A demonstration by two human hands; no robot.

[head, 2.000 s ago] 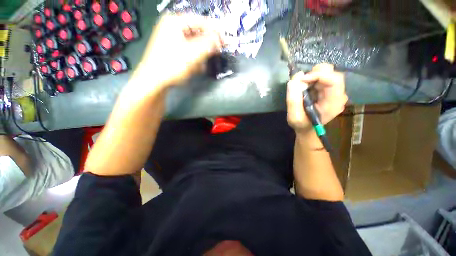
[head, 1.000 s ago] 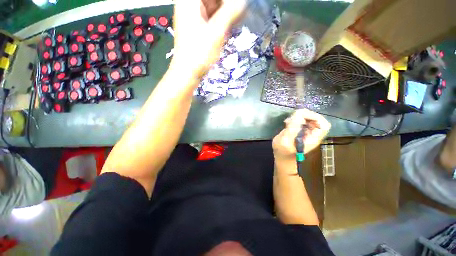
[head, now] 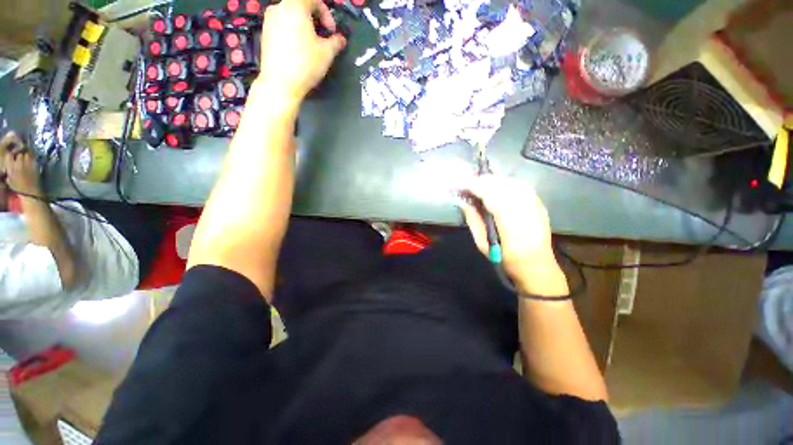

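My right hand (head: 517, 217) holds the soldering iron (head: 492, 233) by its black handle with the green band. The iron's tip end points up, just below the heap of shiny white and silver pieces (head: 469, 74). My left hand (head: 298, 48) is over the bench at the right side of the rows of black units with round red faces (head: 203, 63). Its fingers are curled, and a dark shape shows under them. Whether the fingers grip it cannot be told.
A dark mat with silver bits (head: 600, 143) lies right of the heap, with a red-rimmed spool (head: 614, 63) and a round black grille (head: 700, 104) behind. The iron's cord loops around my right wrist. A cardboard box (head: 687, 322) stands below the bench. Another person's arm (head: 43, 209) is at far left.
My left hand went up past the heap, then left to the red-faced units. My right hand with the iron has moved from beside the mat to below the heap. The camera view has also shifted.
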